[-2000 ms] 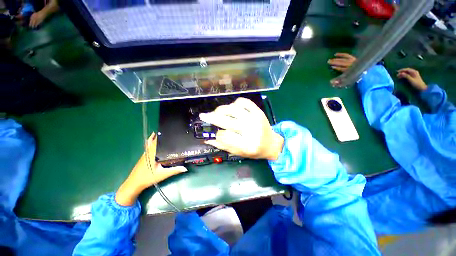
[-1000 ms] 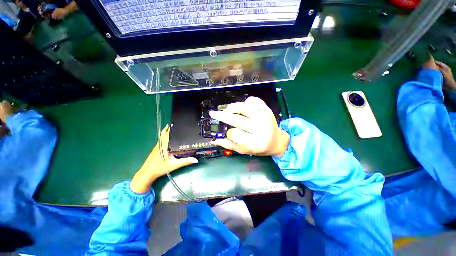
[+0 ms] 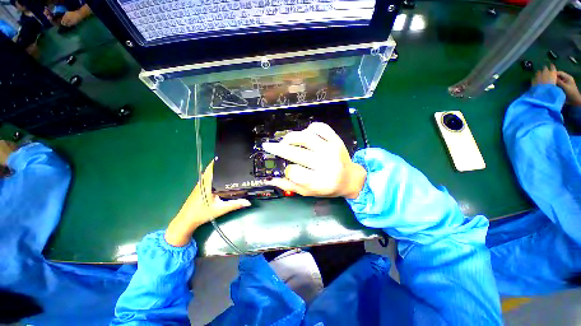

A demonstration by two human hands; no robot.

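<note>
The flat black jig (image 3: 236, 153) lies on the green mat in front of me, with white lettering near its front edge and a small red light on the front. The jig nest (image 3: 269, 164) shows on top, dark with a pale patch inside. My right hand (image 3: 315, 163) is over the nest, thumb and forefinger spread around it; whether the fingertips hold a part cannot be told. My left hand (image 3: 200, 204) rests at the jig's front left corner, thumb along the front edge and fingers along the left side.
A clear acrylic guard (image 3: 267, 79) and a screen (image 3: 255, 19) stand behind the jig. A thin air hose (image 3: 199, 146) loops down the left. A smartphone (image 3: 460, 141) lies right. A black perforated rack (image 3: 51, 95) stands left. Blue-sleeved people sit on both sides.
The view has shifted since the first frame, so things sit differently in the picture. Both hands stay at the jig, with the right fingers still around the nest.
</note>
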